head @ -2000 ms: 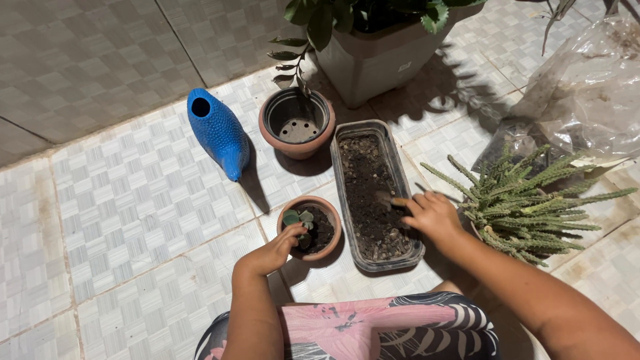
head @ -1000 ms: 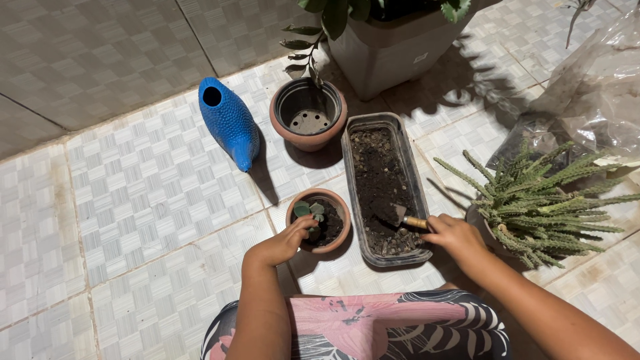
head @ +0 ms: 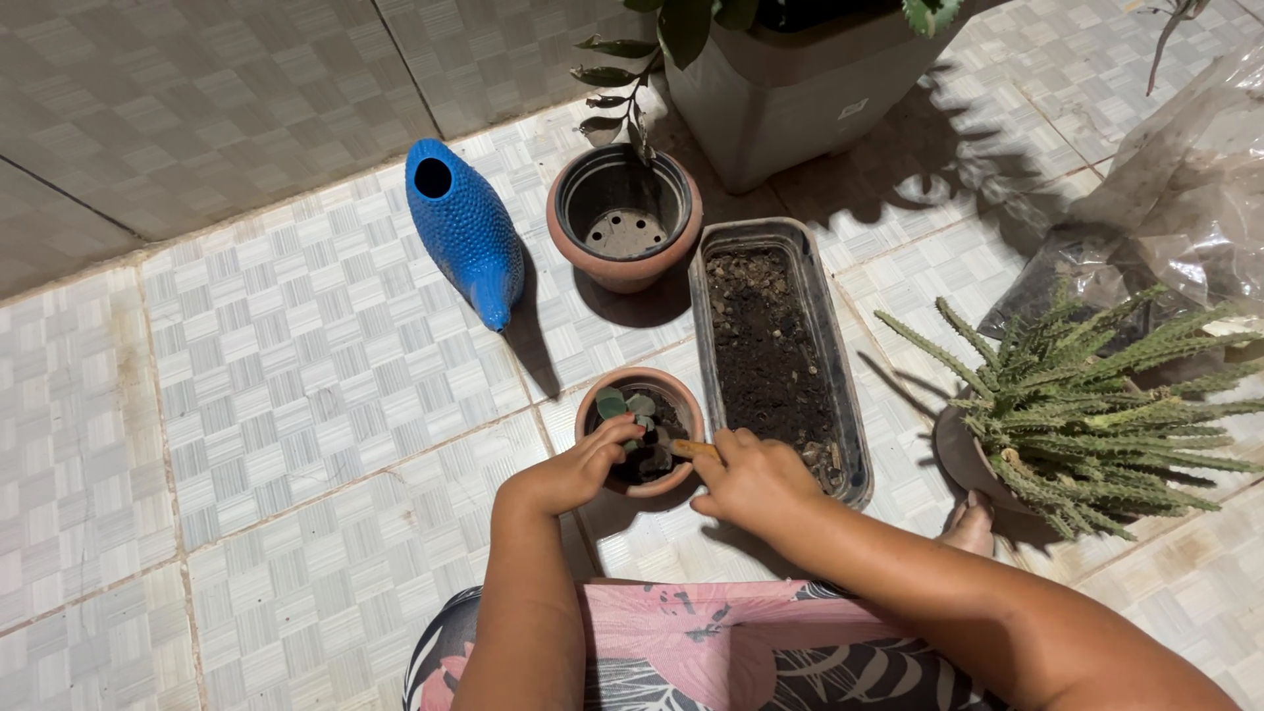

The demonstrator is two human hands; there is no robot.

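Note:
A small terracotta-coloured pot [head: 590,405] of dark soil holds a small green succulent [head: 612,403]. My left hand [head: 573,469] reaches over the pot's left rim, its fingertips touching the succulent; whether they grip it I cannot tell. My right hand [head: 755,479] is closed on the wooden handle of a small trowel [head: 694,449], whose blade is inside the small pot, over the soil. Just right of that pot lies a rectangular planter [head: 857,434] with dark soil and bits of gravel, partly behind my right hand.
A blue bird-shaped watering can [head: 464,232] stands at the left. Behind are an empty round pot with drain holes [head: 624,232] and a large grey planter [head: 790,109]. At the right are a spiky potted succulent [head: 1096,415], a clear plastic bag [head: 1195,188] and a foot [head: 970,525].
My right hand has moved left with the trowel, from the rectangular planter to the small pot. My left hand has stayed at the succulent.

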